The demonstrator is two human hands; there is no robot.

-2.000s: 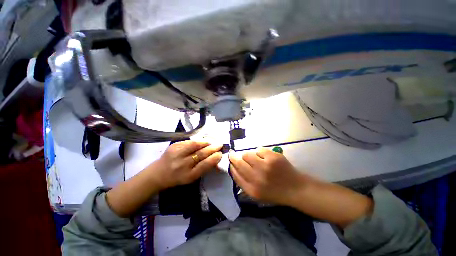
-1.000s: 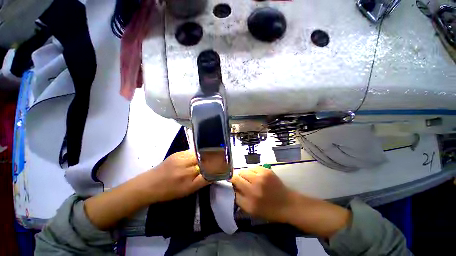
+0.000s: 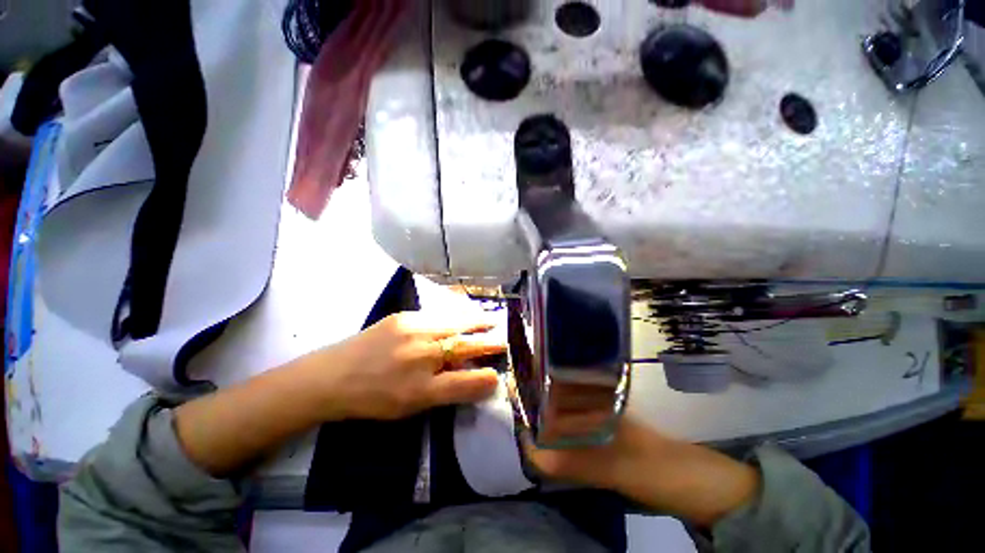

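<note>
My left hand (image 3: 427,365) lies flat with fingers pointing right, over the black and pale fabric pieces just left of the shiny take-up lever guard (image 3: 584,335). A pale grey piece (image 3: 491,448) hangs over the table's front edge below its fingertips. A black piece (image 3: 373,454) lies beneath and beside my left hand. My right hand (image 3: 583,459) is mostly hidden behind the guard; only its back and wrist show, so its fingers and grip cannot be seen. The needle area is also hidden by the guard.
The white machine head (image 3: 670,162) fills the upper middle and right. A faded red-pink cloth strip (image 3: 335,119) hangs at its left end. Long grey-white fabric (image 3: 232,194) with a black strip (image 3: 167,162) is draped at the table's left. The table is marked "21" at right.
The view has shifted, so the machine head and guard appear further right. The guard now covers much of my right hand. My left fingers are more spread and extended over the fabric.
</note>
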